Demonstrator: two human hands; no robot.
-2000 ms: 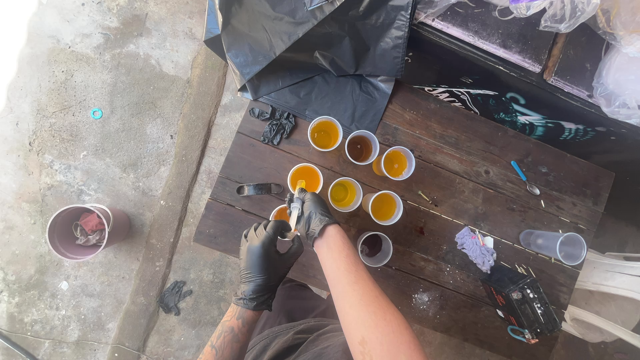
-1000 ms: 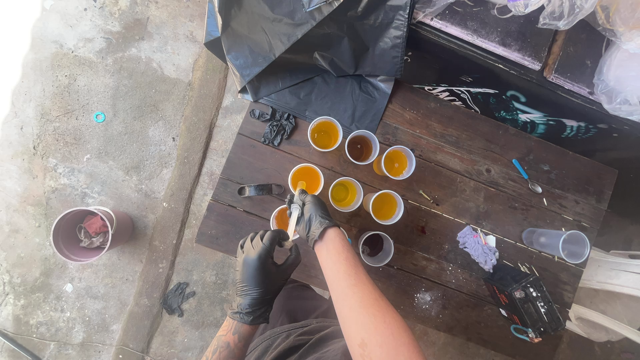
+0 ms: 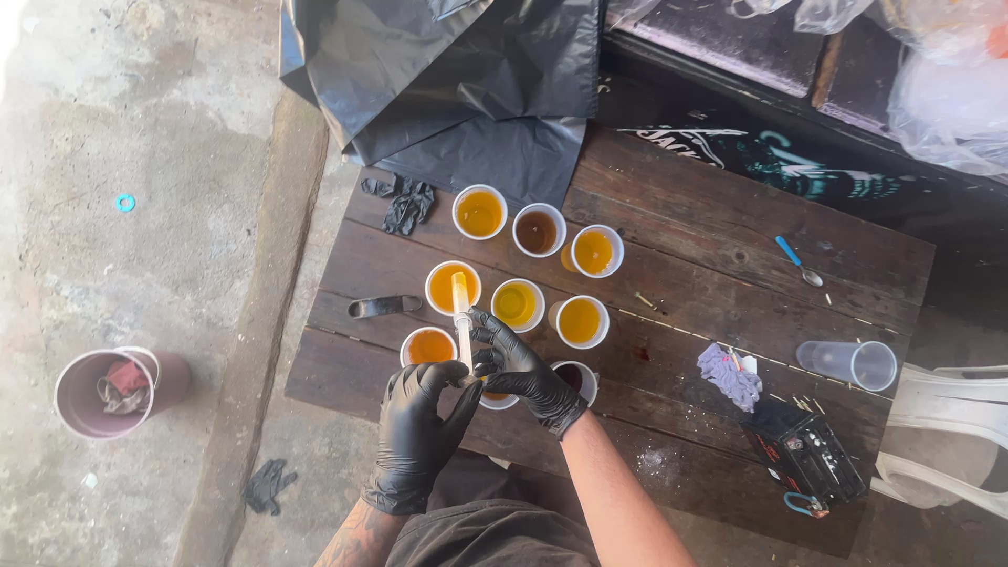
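A clear plastic syringe (image 3: 462, 323) with its plunger drawn out is held between my two black-gloved hands, its far end over a cup of orange liquid (image 3: 443, 285). My left hand (image 3: 421, 425) pinches the near end of the plunger. The fingers of my right hand (image 3: 524, 370) are around the side of the syringe. Several plastic cups of yellow, orange and brown liquid stand about it, among them a yellow one (image 3: 516, 305) and a brown one (image 3: 539, 231). A cup of dark liquid (image 3: 575, 379) is partly hidden behind my right wrist.
On the wooden table (image 3: 709, 276) lie a black strap (image 3: 384, 306), a crumpled black glove (image 3: 408, 205), a blue-handled spoon (image 3: 798, 261), a purple cloth (image 3: 729, 376), a black box (image 3: 803, 453) and a tipped clear cup (image 3: 846, 364). A bucket (image 3: 169, 378) stands on the floor; a black plastic bag (image 3: 472, 94) covers the table's back edge.
The syringe shows more plainly now, with its plunger farther out. My right hand's fingers have opened out beside it.
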